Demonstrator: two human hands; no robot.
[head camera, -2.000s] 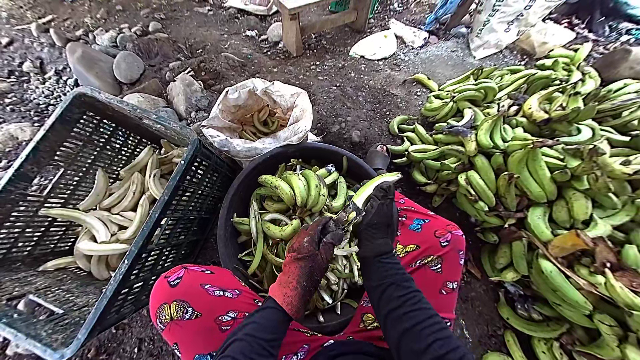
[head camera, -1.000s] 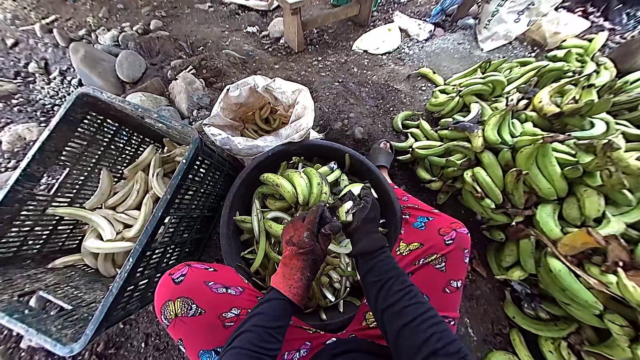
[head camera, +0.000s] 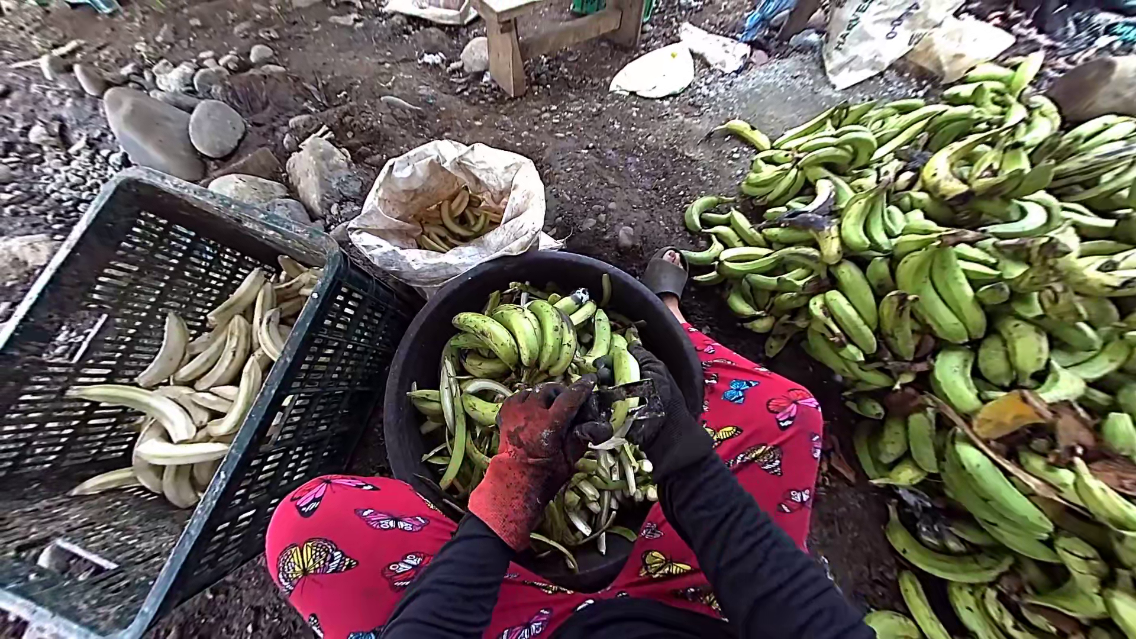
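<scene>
Both my hands are gloved and close together over a black tub holding green plantains and strips of peel. My left hand, in a red and dark glove, has its fingers curled at the near side of a green plantain; what lies within them is hidden. My right hand, in a black glove, is closed around that green plantain, whose far end points away from me. A thin dark tool, perhaps a blade, shows between the hands, but which hand has it I cannot tell.
A dark plastic crate with peeled plantains stands left. Beyond the tub is a white sack with more peeled plantains. Green plantain bunches are heaped right. Stones and a wooden bench lie farther off.
Two seconds ago a plantain, partly pale, pointed up to the right above my right hand. Now my hands hold a green one lower, over the tub.
</scene>
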